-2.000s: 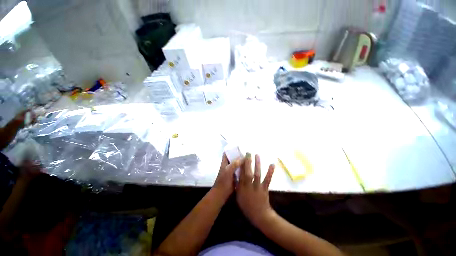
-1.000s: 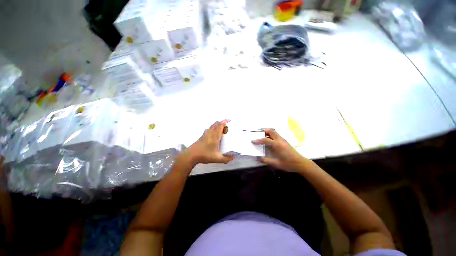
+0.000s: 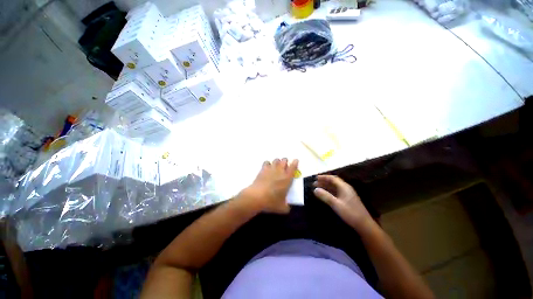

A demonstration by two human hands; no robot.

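Note:
A small white retail box (image 3: 297, 191) with a round yellow dot is at the bench's front edge. My left hand (image 3: 273, 185) lies over its left part with the fingers around it and hides much of it. My right hand (image 3: 338, 197) is just right of the box, not touching it, fingers curled and apart, holding nothing visible. A pale yellow piece (image 3: 320, 146) lies on the bench beyond the box, and a thin yellow strip (image 3: 393, 125) lies farther right.
Stacked white boxes (image 3: 190, 55) stand back left. Clear plastic (image 3: 87, 204) covers a row of boxes at left. A bag of black cables (image 3: 304, 44) sits mid-bench at the back. An open brown carton (image 3: 438, 233) is below at right.
The box was held between both hands. My right hand has let go and moved right, and my left hand now covers the box. The view has also shifted.

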